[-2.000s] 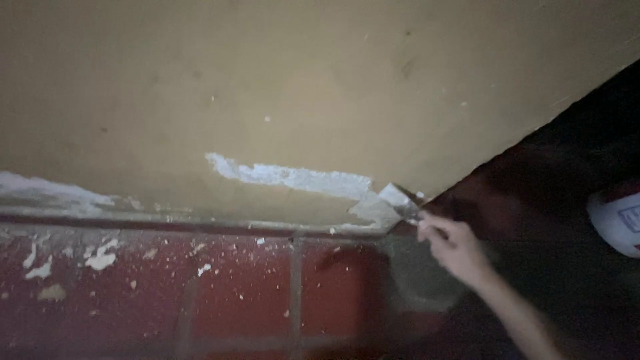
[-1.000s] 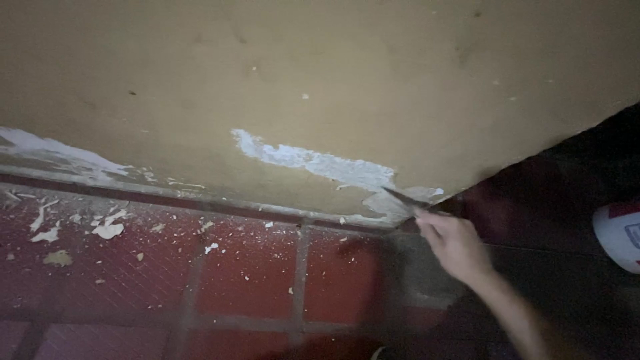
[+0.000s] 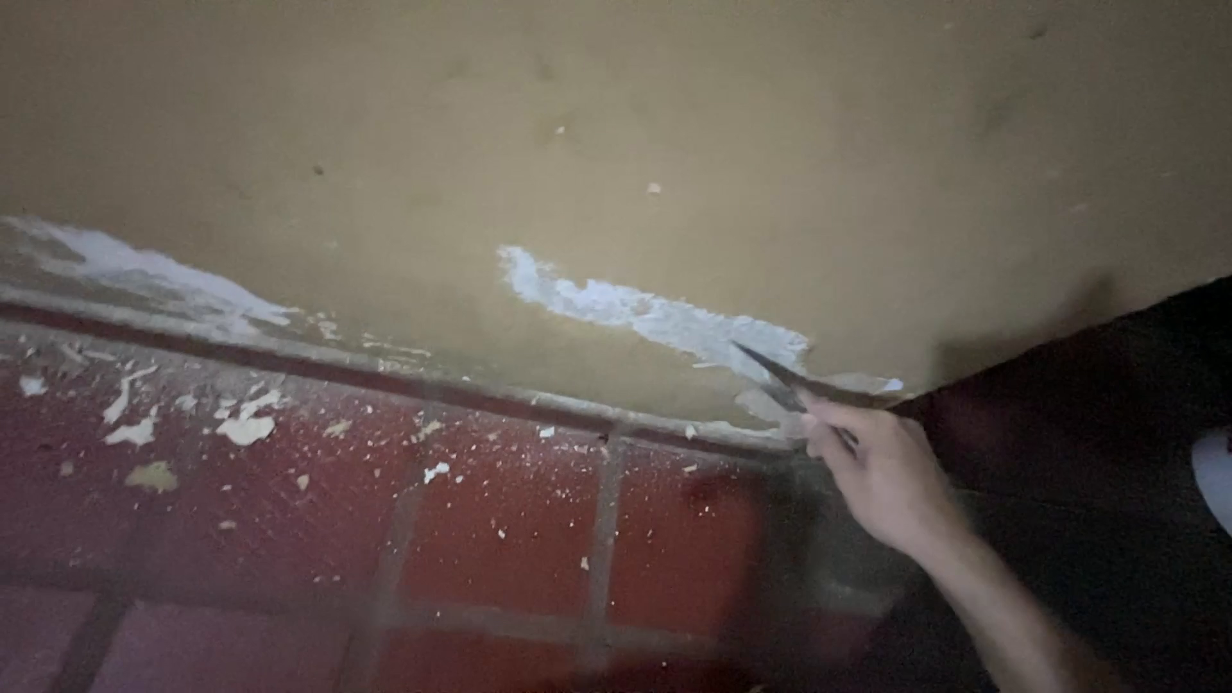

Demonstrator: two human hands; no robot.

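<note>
My right hand (image 3: 881, 462) grips a flat-bladed scraper (image 3: 770, 371), its blade angled up and left against the lower part of a tan painted wall (image 3: 616, 144). The blade lies at the right end of a long bare white patch (image 3: 664, 318) where the paint is gone. A smaller pale patch (image 3: 760, 404) shows just under the blade, close to the wall's foot. Farther left, another white scraped area (image 3: 164, 274) runs along the wall base. My left hand is out of sight.
Red floor tiles (image 3: 500, 539) with grey joints meet the wall, strewn with paint flakes (image 3: 248, 423) at the left. The wall ends at a dark edge on the right. Part of a white rounded container (image 3: 1215, 476) stands at the far right.
The scraper's blade has turned and now lies over the long patch's right end, farther left along it than before. The view has shifted somewhat.
</note>
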